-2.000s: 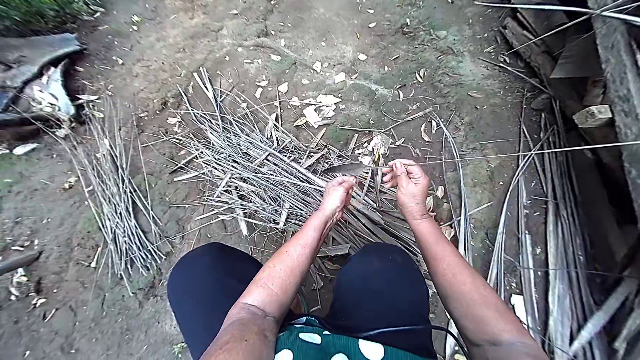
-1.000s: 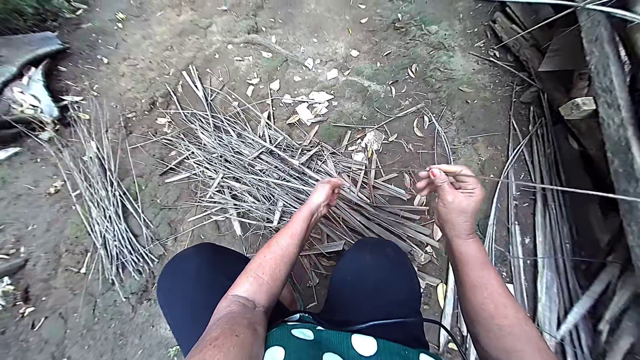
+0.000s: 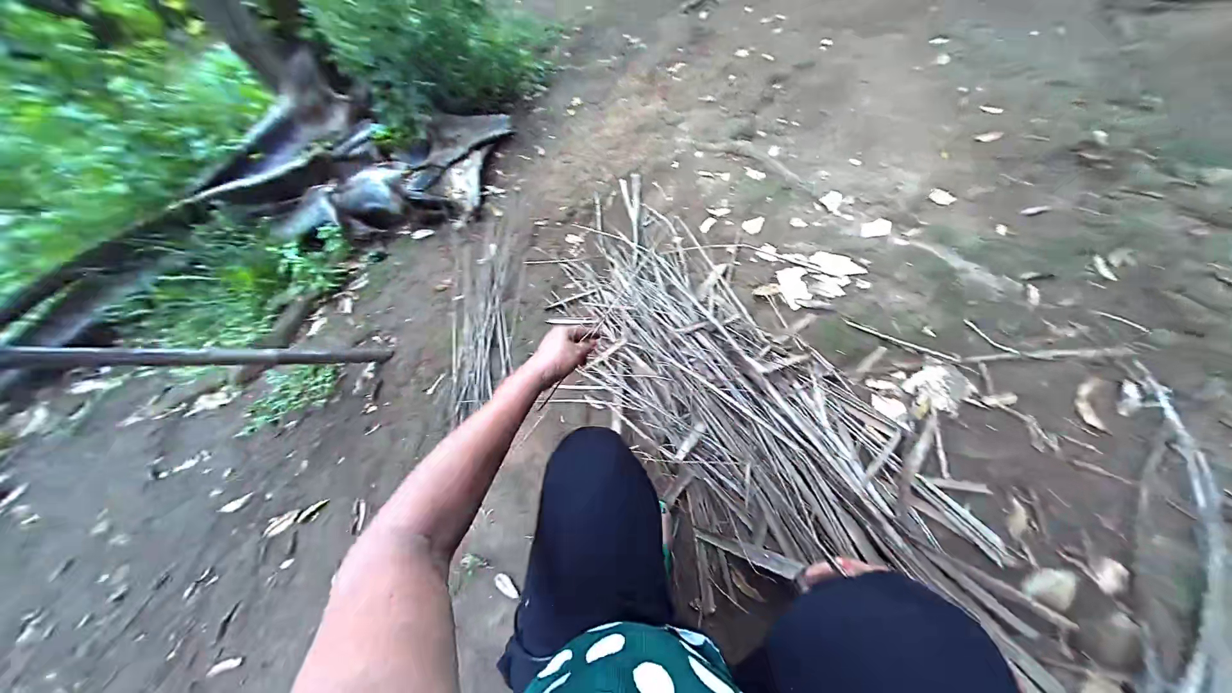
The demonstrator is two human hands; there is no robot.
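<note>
My left hand [image 3: 568, 348] reaches to the left edge of a large heap of dry sticks and leaf strips [image 3: 731, 385]. Its fingers are curled around what looks like a thin stick, whose end trails below the hand. Left of it lies a smaller bundle of thin sticks [image 3: 484, 337]. By my right knee a flat, dull blade-like piece [image 3: 751, 555] lies low against the heap. Skin shows at its right end; whether that is my right hand or a foot cannot be told, as the knee hides the rest.
A long pole [image 3: 192, 357] juts in from the left. Behind it lie dark, curled sheets or husks [image 3: 371, 197] beside a tree trunk [image 3: 245, 38] and green plants [image 3: 433, 48]. Pale scraps [image 3: 818, 277] and fallen leaves dot the dirt. A curved branch [image 3: 1193, 472] lies at the right.
The view has swung left, bringing in the plants and pole. My left hand has moved from the heap's near side to its left edge. My right forearm, raised earlier, is out of sight.
</note>
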